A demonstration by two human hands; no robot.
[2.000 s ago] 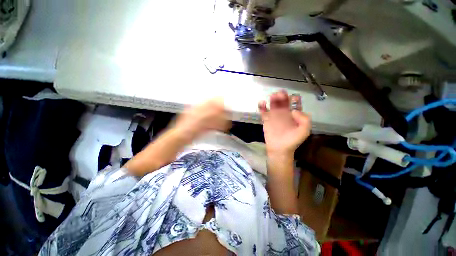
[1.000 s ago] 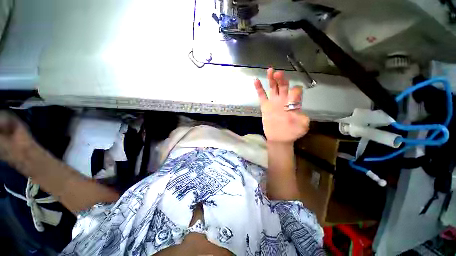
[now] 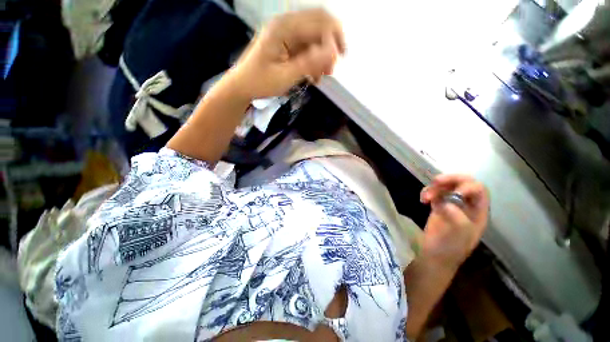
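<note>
My left hand [image 3: 294, 53] is raised over the near edge of the white machine table [image 3: 401, 87]. It is blurred, with fingers bent together; whether it holds something small cannot be told. My right hand [image 3: 458, 217], with a ring on one finger, is at the table's front edge, fingers loosely curled and nothing visible in it. The sewing machine's needle area [image 3: 532, 73] shows at the upper right, blurred. A slim silver tool [image 3: 568, 217] lies on the machine bed. Cream fabric [image 3: 361, 174] lies across my lap.
A navy fabric bundle [image 3: 174, 47] tied with a cream strip [image 3: 148, 103] stands left of the table. More cream cloth [image 3: 47, 250] is at the lower left. White and dark pieces lie under the table edge by my left forearm. A white fitting [image 3: 555, 327] shows at the lower right.
The view has turned left, bringing the navy bundle nearer the middle. My left hand has moved from the far left to the table edge. My right hand's fingers have curled from spread.
</note>
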